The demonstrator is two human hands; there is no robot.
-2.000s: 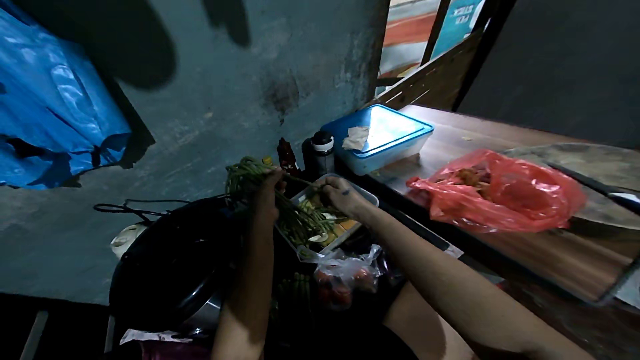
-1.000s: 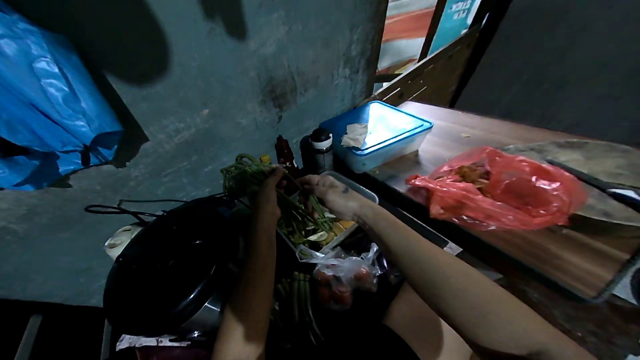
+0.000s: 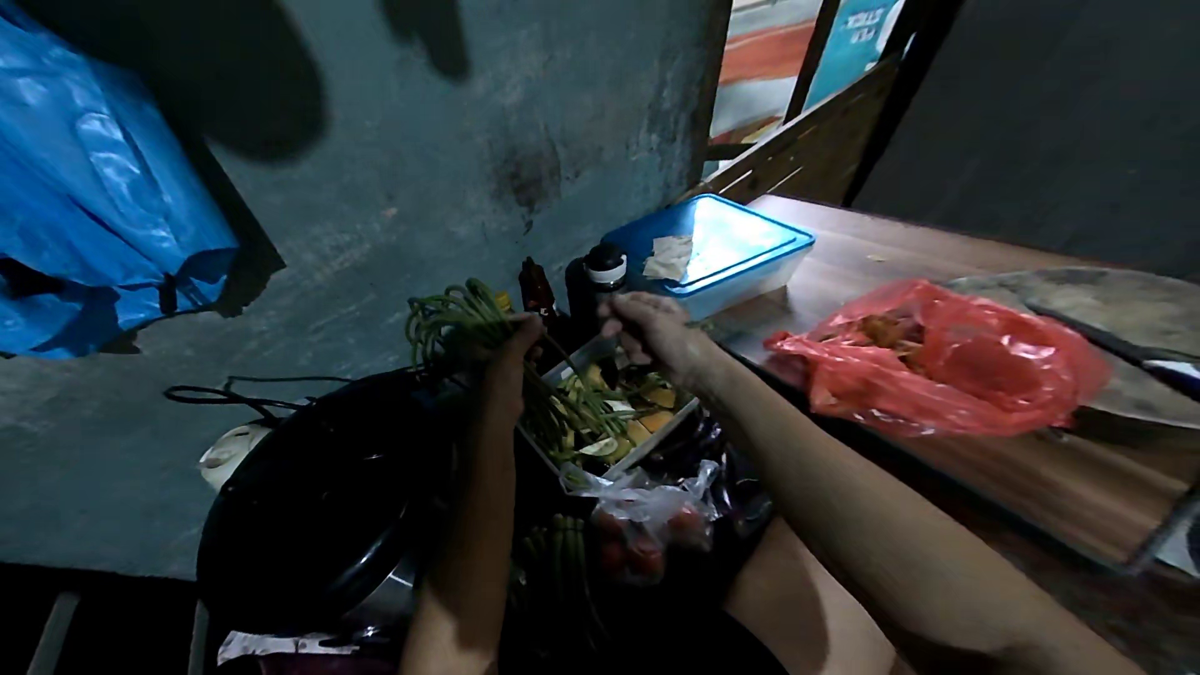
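My left hand (image 3: 523, 339) is closed around a bunch of long green beans (image 3: 459, 319), whose looped ends stick out to the left while the other ends hang over a rectangular plastic container (image 3: 656, 448). Cut vegetables (image 3: 647, 427), some green and some orange-yellow, lie in that container. My right hand (image 3: 647, 328) is curled above the container's far right part, apart from the left; whether its fingers pinch anything cannot be told. A clear plastic bag of tomatoes (image 3: 642, 544) lies just below, with dark purple eggplants (image 3: 689, 445) beside the container. More green pods (image 3: 562, 562) lie in shadow.
A large black pan (image 3: 309, 506) stands at the left. Behind the hands are a dark sauce bottle (image 3: 536, 286), a black-capped jar (image 3: 606, 272) and a blue-lidded box (image 3: 750, 253). On the wooden table (image 3: 1050, 497) lie a red plastic bag (image 3: 956, 366) and a round board (image 3: 1144, 309) with a knife (image 3: 1106, 342).
My right hand has moved away from my left hand, to the right; the two were close together one second ago. My left hand stays on the bunch of beans.
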